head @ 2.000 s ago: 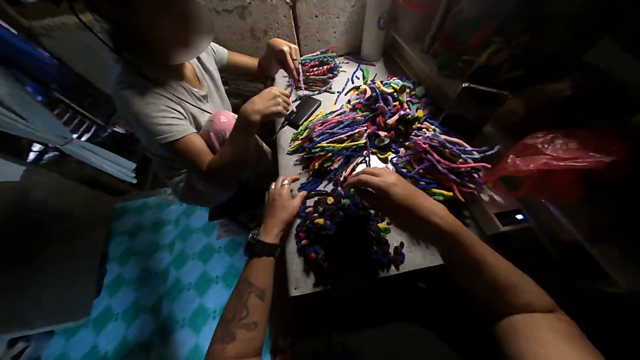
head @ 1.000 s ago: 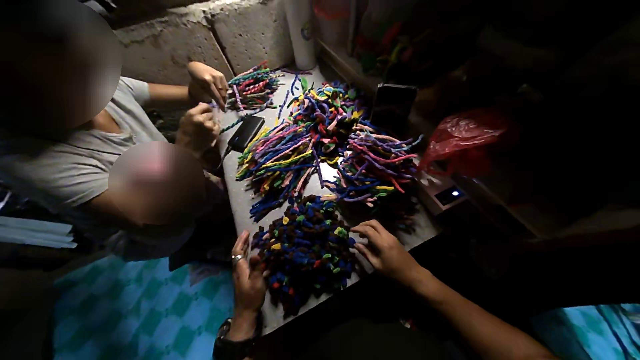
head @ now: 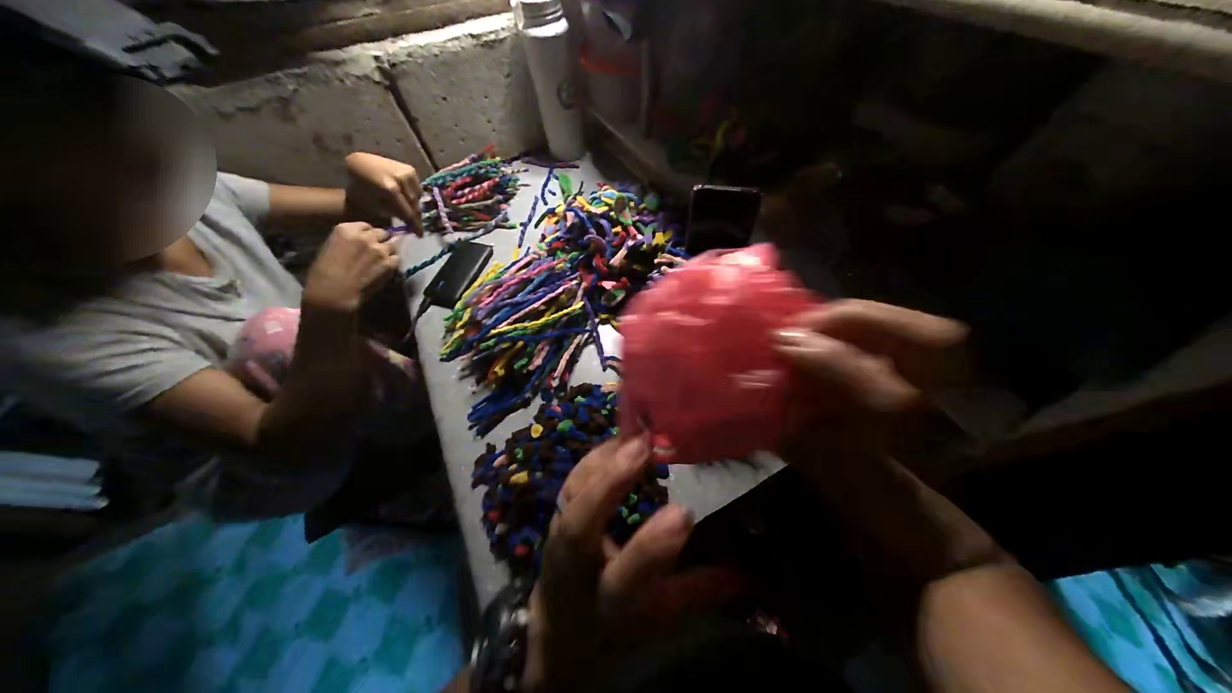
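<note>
My right hand (head: 866, 356) grips a crumpled red plastic bag (head: 717, 356) and holds it up above the table. My left hand (head: 611, 520) is just below the bag, its fingers apart, a fingertip at the bag's lower left edge; whether it touches is blurred. Behind my left hand lies a heap of dark blue and multicoloured knotted pieces (head: 539, 462) on the table. Farther back are bundles of colourful twisted cords (head: 525, 318), partly hidden by the bag.
A person (head: 356, 260) at the left handles a cord beside another cord bundle (head: 472, 192). A black power bank or phone (head: 459, 274) lies on the table (head: 448, 423). A white bottle (head: 553, 82) stands at the back, and a dark phone (head: 722, 219) is at the right.
The red bag was at the table's right side and is now in my right hand, over the table. My left hand has left the left edge of the knotted heap. The view has shifted.
</note>
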